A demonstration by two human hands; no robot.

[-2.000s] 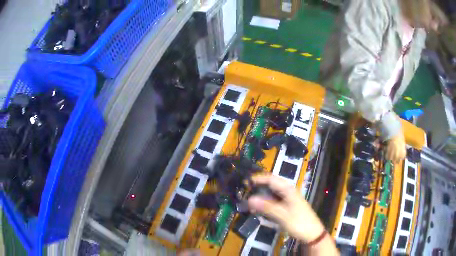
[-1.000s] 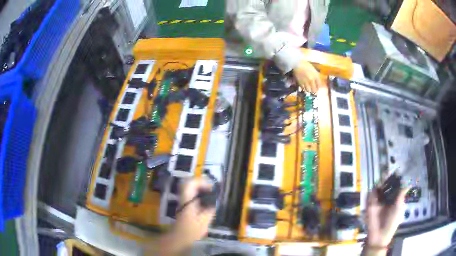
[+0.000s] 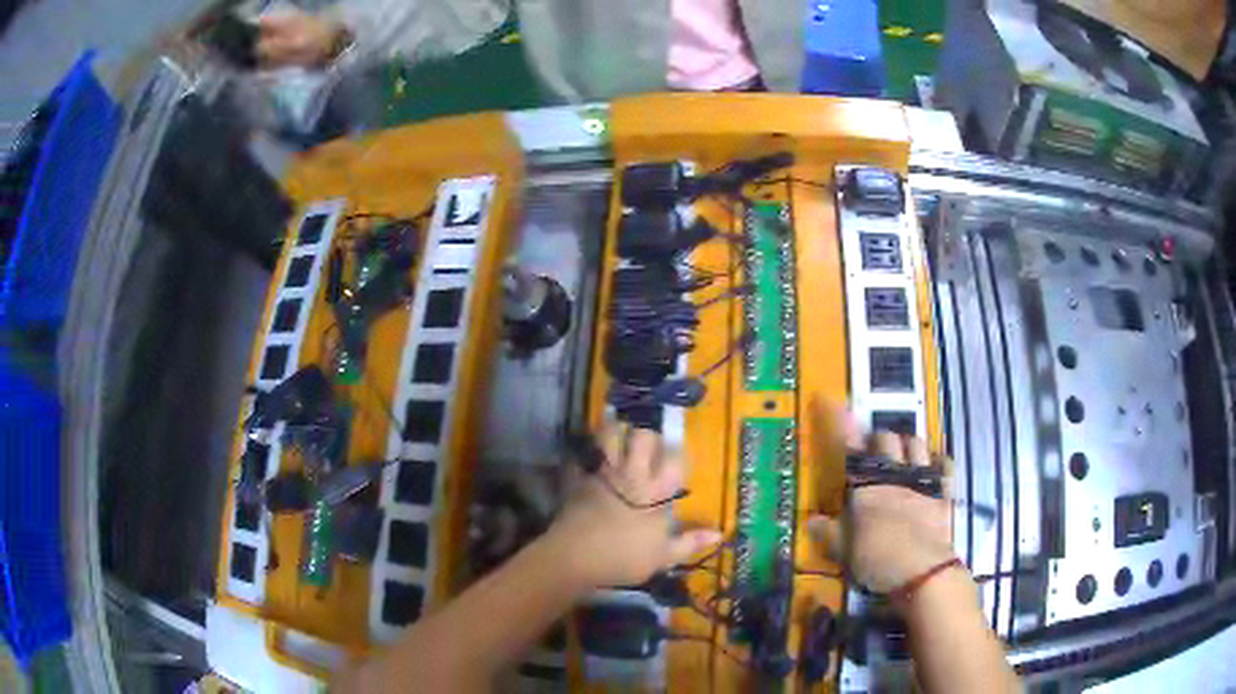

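Note:
The right orange tray [image 3: 800,122] has white socket strips along both sides and green connector boards [image 3: 769,508] down its centre. My left hand [image 3: 624,508] is over its left strip, with a black power adapter [image 3: 586,452] at the fingertips and a thin cord looping over the fingers. My right hand [image 3: 901,536] is over the right strip, fingers on a black adapter with bundled lead [image 3: 895,472]. The fingers hide the sockets beneath both hands. Several black adapters [image 3: 651,305] sit along the upper left strip, and one [image 3: 870,189] sits at the top right.
A second orange tray [image 3: 407,149] with loose adapters and leads [image 3: 292,407] lies left. Silver rails and a round dark part [image 3: 536,312] show between trays. A silver plate with holes [image 3: 1084,339] is right, a blue crate [image 3: 41,515] far left. A coworker's hand [image 3: 292,41] is top left.
My left hand has moved from the left tray to the right tray. My right hand has moved left from the silver plate onto the right tray. The coworker's hand has left that tray.

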